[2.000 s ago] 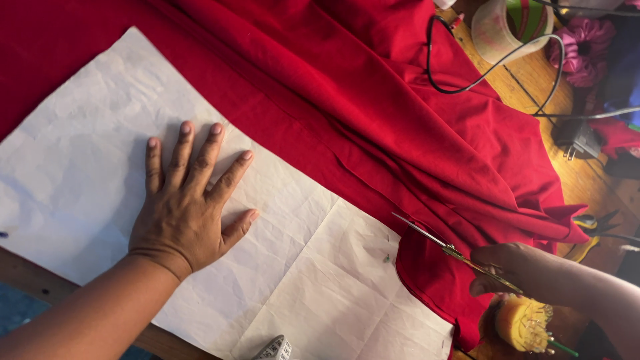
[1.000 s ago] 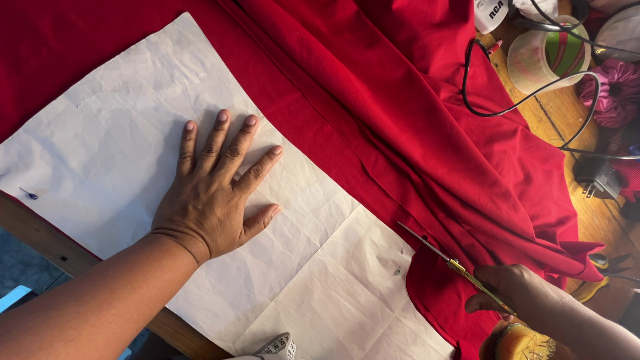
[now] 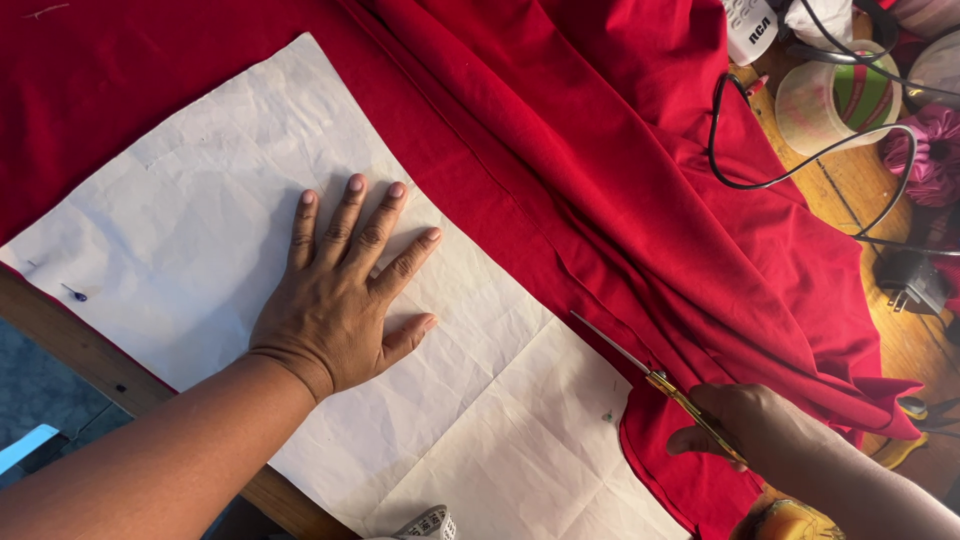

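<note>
White paper pattern lies flat over red fabric, with a blue-headed pin stuck through it at the left. My left hand rests palm down on the paper, fingers spread, holding nothing. At the right, my right hand grips gold-handled scissors. Their blade lies over the fabric just beside the paper's right edge, pointing up and left. How far the blades are apart cannot be told. A measuring tape shows at the bottom of the paper.
Past the fabric on the wooden table are a tape roll, a black cable, a plug adapter, a pink scrunchie and a white device. A yellow pincushion sits by my right wrist. The table's wooden edge runs along the lower left.
The view has shifted somewhat. My left hand stays spread on the paper, and my right hand keeps hold of the scissors beside its edge.
</note>
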